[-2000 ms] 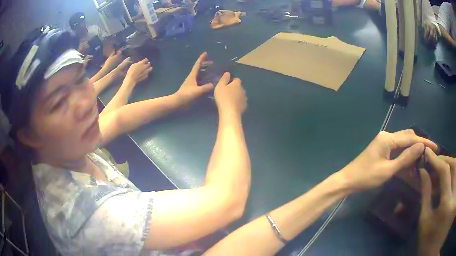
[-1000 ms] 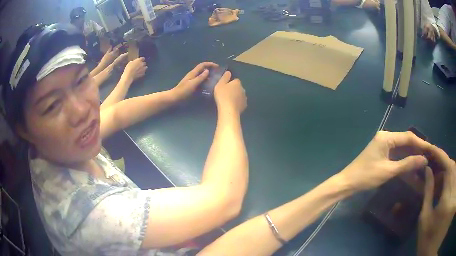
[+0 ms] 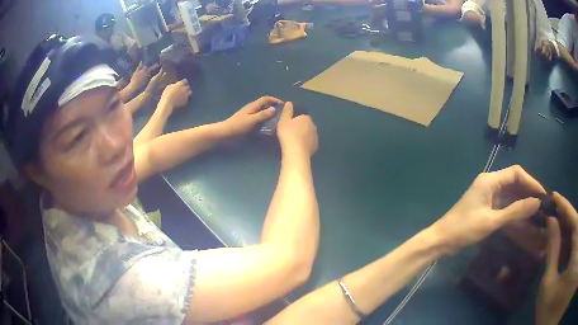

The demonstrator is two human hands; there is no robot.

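Observation:
My left hand (image 3: 500, 200) reaches in from the bottom with a thin bracelet on the wrist. Its thumb and fingertips pinch a small dark piece (image 3: 546, 204) at the right edge. My right hand (image 3: 561, 254) is partly cut off by the right edge; its fingertips touch the same small dark piece. I cannot tell exactly what the piece is. Below and between the hands a dark box (image 3: 497, 276) lies on the green bench, with a small pale spot on it. It is blurred and partly hidden by my hands.
A neighbour at the left (image 3: 95, 152) holds a small shiny item (image 3: 269, 124) above the bench (image 3: 380, 184). A cardboard sheet (image 3: 393, 86) lies beyond. Cream rack uprights (image 3: 497, 76) stand at the right. A dark box (image 3: 564, 101) lies farther right; an orange cloth (image 3: 288, 32) lies far off.
My hands stay near the right edge, and their fingers have shifted around the small dark piece, which shows more clearly. The neighbour's hands have closed together on the small shiny item.

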